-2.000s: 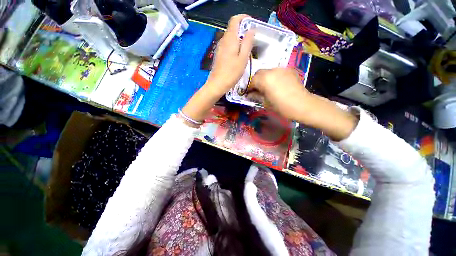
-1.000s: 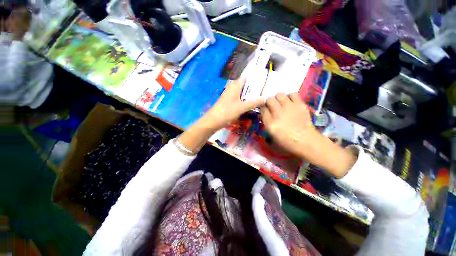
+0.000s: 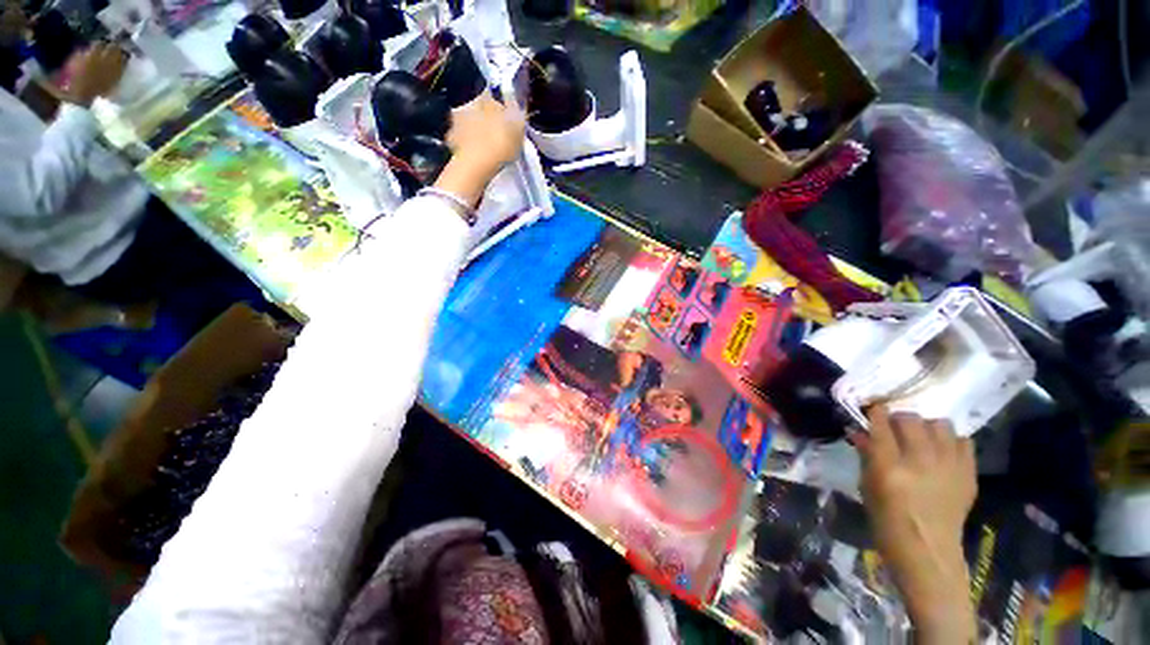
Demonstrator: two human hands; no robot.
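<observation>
A white camera housing [image 3: 977,365] with a glossy black head [image 3: 803,391] on its left side stands tilted at the right of the bench. My right hand [image 3: 921,473] has its fingers on the near lower edge of this housing. My left hand [image 3: 484,136] reaches to the group of white units with black heads [image 3: 410,107] at the upper left and touches one beside a black head. Its fingertips are partly hidden, so its grip is unclear.
An open small carton [image 3: 782,95] with dark parts stands at the back. A red-and-black wire bundle [image 3: 807,233] and a purple plastic bag [image 3: 946,189] lie behind the posters [image 3: 631,391]. A large carton [image 3: 164,428] is at lower left. Another person's arm [image 3: 57,176] is at far left.
The housing has moved from the middle to the right with my right hand, and its black head now shows. My left hand has left it and moved to the units at upper left. The view has shifted.
</observation>
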